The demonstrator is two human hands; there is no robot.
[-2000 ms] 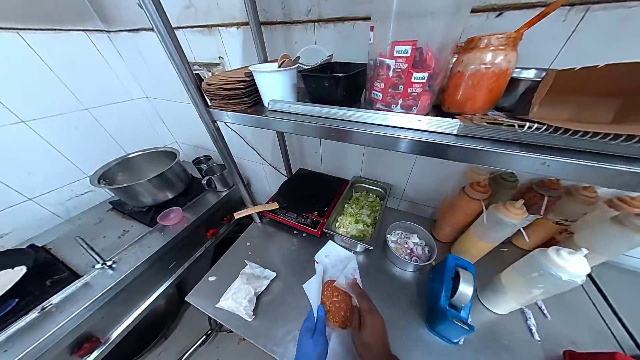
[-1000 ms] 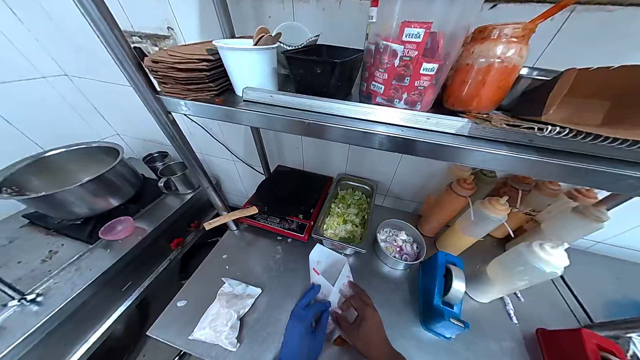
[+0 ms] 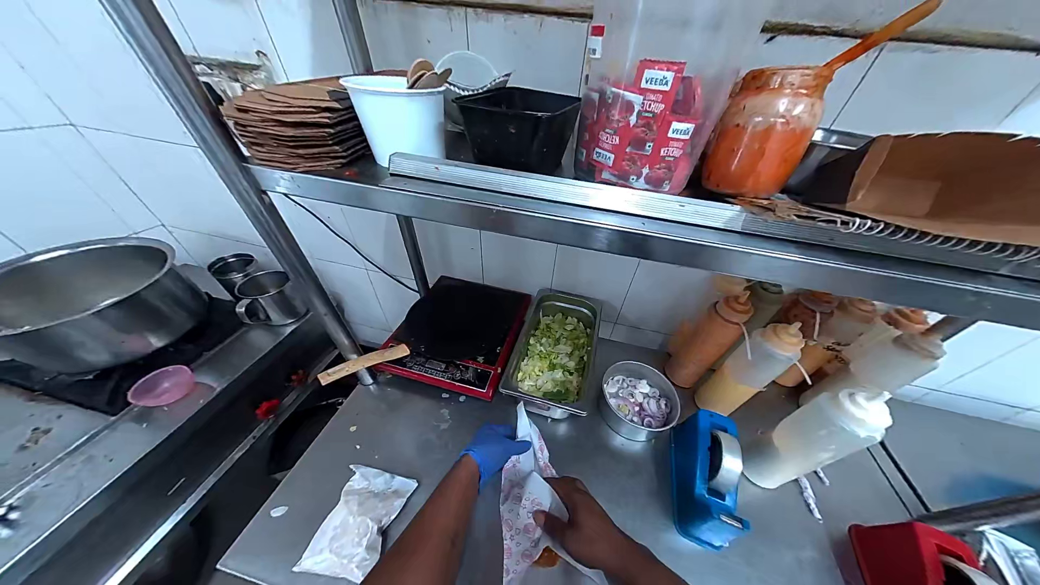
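A sheet of printed white wrapping paper [image 3: 520, 512] lies around a browned bun [image 3: 548, 557], only a bit of which shows at the lower middle. My left hand [image 3: 494, 451], in a blue glove, grips the upper left edge of the paper. My bare right hand [image 3: 581, 524] presses on the paper's right side, just above the bun. To the left lies a crumpled white wrapped packet [image 3: 357, 520]. Behind my hands are a steel tray of chopped lettuce [image 3: 556, 357] and a steel bowl of sliced onions [image 3: 640, 402].
A blue tape dispenser [image 3: 695, 479] and several squeeze bottles [image 3: 751, 370] stand at right. A red-edged induction cooktop [image 3: 455, 337] carries a pan with a wooden handle [image 3: 364, 364]. A steel shelf [image 3: 569, 219] crosses above; a large steel pot [image 3: 97, 309] sits far left.
The bun, exposed between my hands two seconds ago, is now mostly covered by the paper. My left hand has shifted to the paper's upper edge. The view has turned and moved.
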